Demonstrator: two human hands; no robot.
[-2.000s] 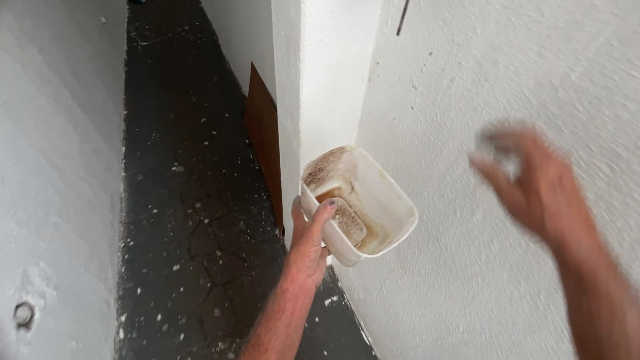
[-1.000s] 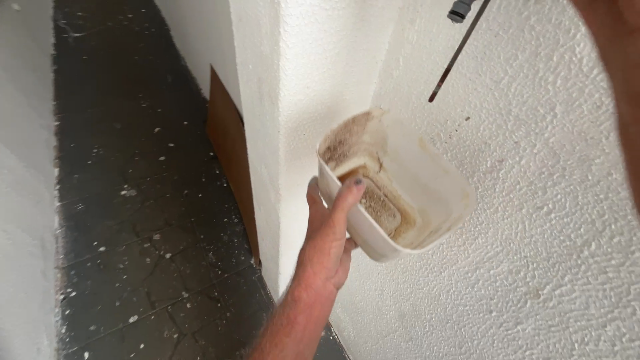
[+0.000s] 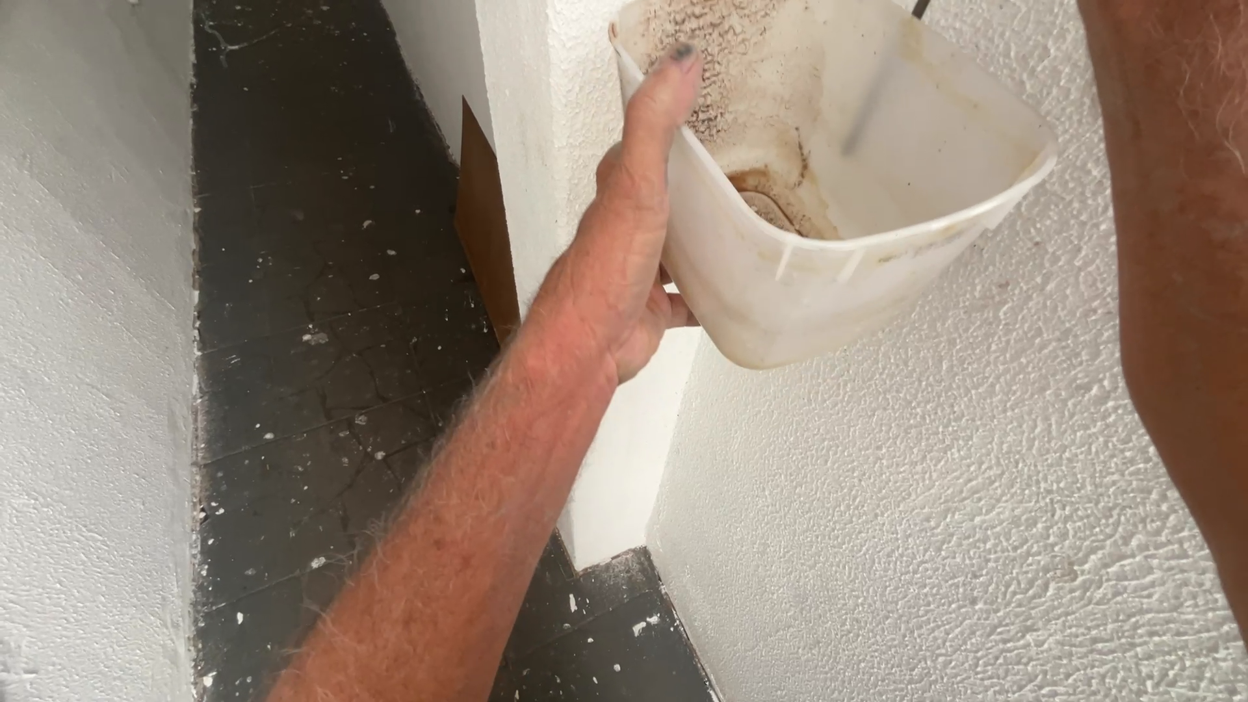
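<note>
My left hand (image 3: 648,205) grips the left side of a white plastic tub (image 3: 809,292), its thumb over the rim and fingers against the outside. Brown residue stains the tub's inner wall and bottom, and the tub is tilted so that its inside shows. A thin dark rod (image 3: 919,9) meets the tub's far rim at the top; a dark line shows faintly through or against the tub wall. Only the right forearm shows, along the right edge; my right hand is beyond the top of the view.
A textured white wall (image 3: 926,507) stands close at the right, with a white wall corner (image 3: 526,146) behind my left hand. A brown board (image 3: 483,224) leans beside it. At left, dark tiled floor (image 3: 312,390) with white specks runs along another white wall (image 3: 88,351).
My left hand has raised the tub to the thin rod. My right hand, seen at the right two seconds ago, has gone up out of view.
</note>
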